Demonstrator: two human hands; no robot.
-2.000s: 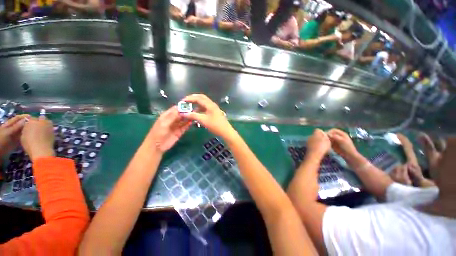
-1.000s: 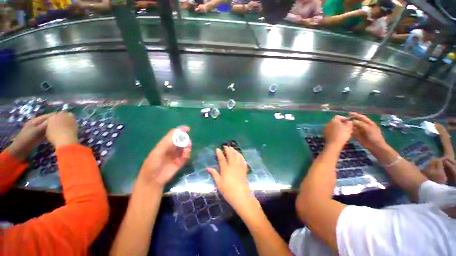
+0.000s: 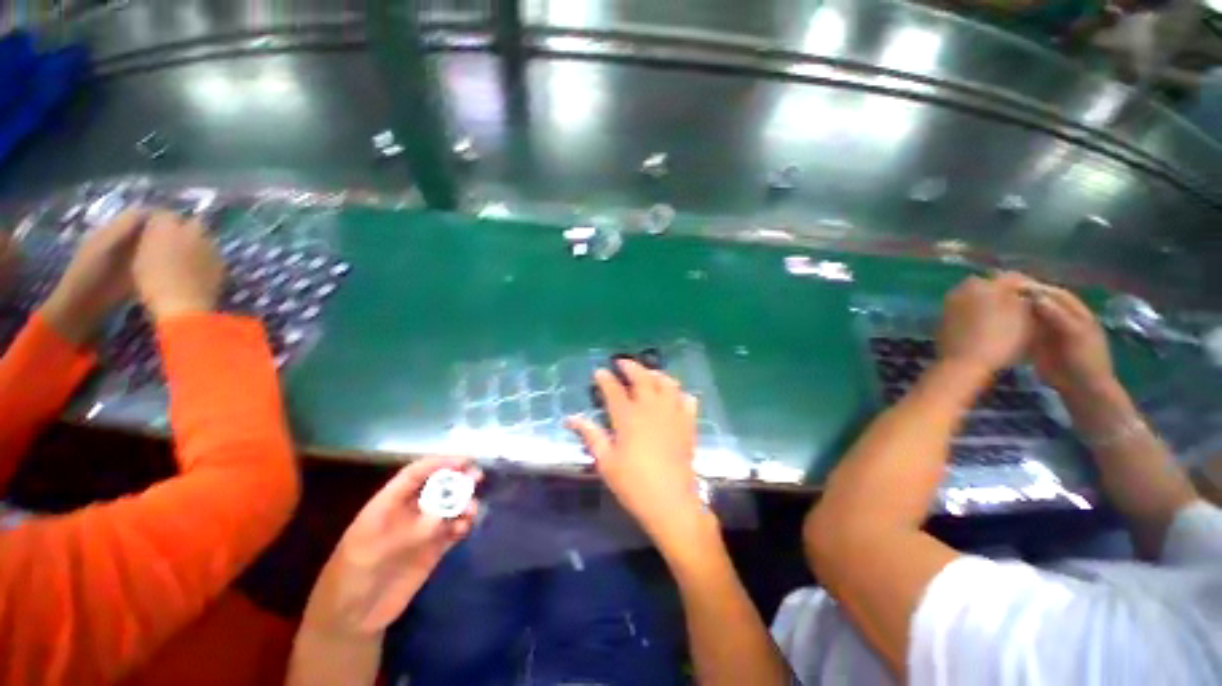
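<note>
My left hand (image 3: 389, 547) is low, over my lap in front of the bench edge. Its fingertips hold a small whitish frame (image 3: 448, 493) that looks round. My right hand (image 3: 646, 442) is over the clear blister tray (image 3: 503, 395), fingers spread downward at a few black units (image 3: 649, 359) at its far right part. Its fingertips partly cover these units, and I cannot tell whether it grips one. The tray lies on the green bench, with its near part over the edge above my lap.
Small white pieces (image 3: 818, 269) and clear frames (image 3: 658, 219) lie along the bench's far edge. Beyond is the dark conveyor (image 3: 643, 114) with a green post (image 3: 408, 107). Orange sleeves (image 3: 228, 402) are at left, a white-shirted person's arm (image 3: 871, 469) at right, each by filled trays.
My left hand has moved down and nearer to me with the frame. My right hand stays over the tray by the black units. The view has tilted downward.
</note>
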